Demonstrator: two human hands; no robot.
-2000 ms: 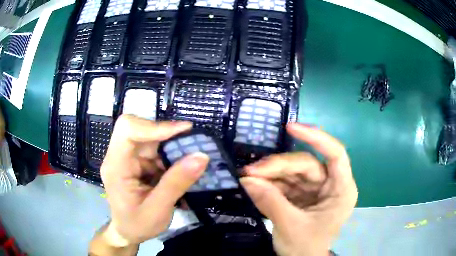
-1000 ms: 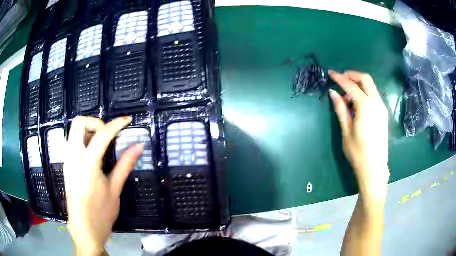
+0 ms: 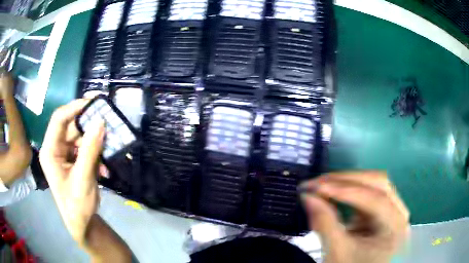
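My left hand (image 3: 77,159) holds a phone front housing (image 3: 112,128) tilted over the left part of the black blister tray (image 3: 203,91), thumb on its pale keypad. My right hand (image 3: 360,210) is blurred at the tray's near right corner; thumb and forefinger pinch a small dark piece (image 3: 308,186). In the near row, the pocket (image 3: 172,133) right of the held housing is empty. Two keypad housings lie in the pockets (image 3: 230,131) to the right of it. The far row holds several housings.
A loose pile of black inserts (image 3: 409,101) lies on the green mat (image 3: 375,67) right of the tray. Another person's arm (image 3: 14,128) shows at the left edge. Red objects (image 3: 15,241) are on the floor at lower left. White lines border the mat.
My left hand has lifted a housing from the near row, leaving an empty pocket. My right hand has moved from the insert pile back to the tray. The view has shifted left.
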